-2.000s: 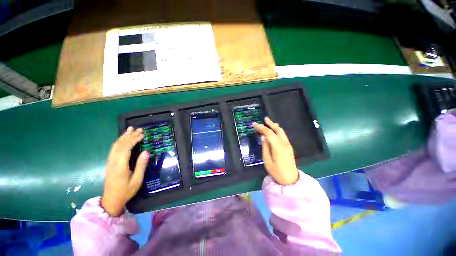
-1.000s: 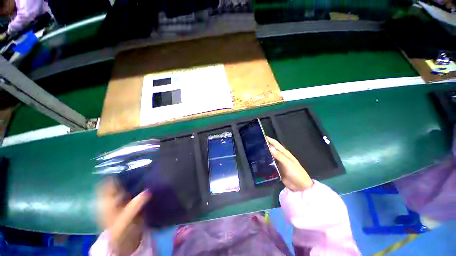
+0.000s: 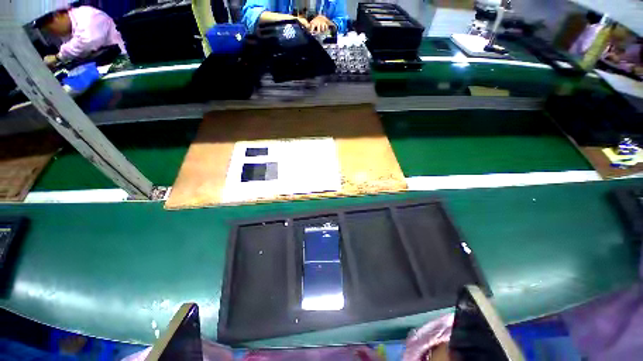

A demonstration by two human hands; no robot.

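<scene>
A black foam tray [image 3: 262, 266] with four pockets lies on the green surface. One smartphone [image 3: 323, 268], its screen lit bluish-white, lies in the second pocket from the left; the other three pockets are empty. A second smartphone [image 3: 185, 337] is held up, tilted, at the bottom edge left of centre; my left hand on it is hidden or cut off. A third smartphone [image 3: 481, 330] is held up at the bottom right, with a little of my right hand [image 3: 438, 350] beside it at the picture's edge.
A brown board [image 3: 363, 151] with a white sheet [image 3: 303, 168] lies behind the tray. A slanted metal post [image 3: 77, 134] stands left. Parts of other dark trays show at both sides. People in pink and blue smocks and stacked black trays [image 3: 390, 34] are at the back.
The outer two phones have been lifted out of the first and third pockets and brought down towards me. The middle phone stays in the tray. The view has tilted up.
</scene>
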